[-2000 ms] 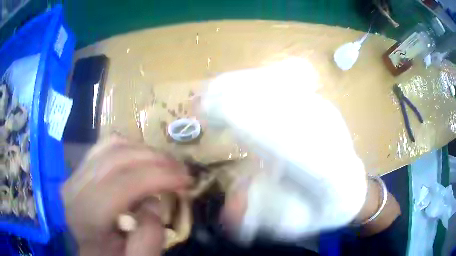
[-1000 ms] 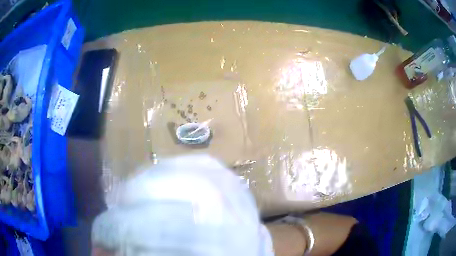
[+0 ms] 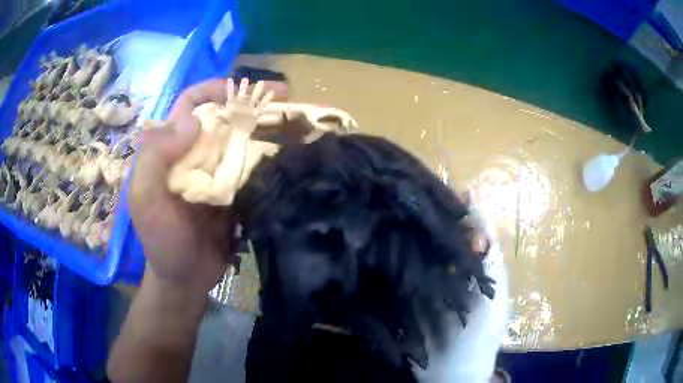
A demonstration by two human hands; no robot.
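A cream figure body with thin bony fingers is held up at centre left. Black ragged cloth hangs from it and covers the middle of the view. My left hand, bare, grips the cream part from the left. My right hand, in a white glove, is behind the cloth's right side, mostly hidden. Whether its fingers hold the cloth cannot be told.
The blue crate with rows of cream parts is at left. On the tan bench at right are a white squeeze bottle, a labelled bottle and dark-handled pliers. A black bundle lies on the green surface.
The cream figure with black cloth is now raised close in front of me in my left hand. The gloved hand has moved right, behind the cloth. The view has shifted left, showing more of the crate.
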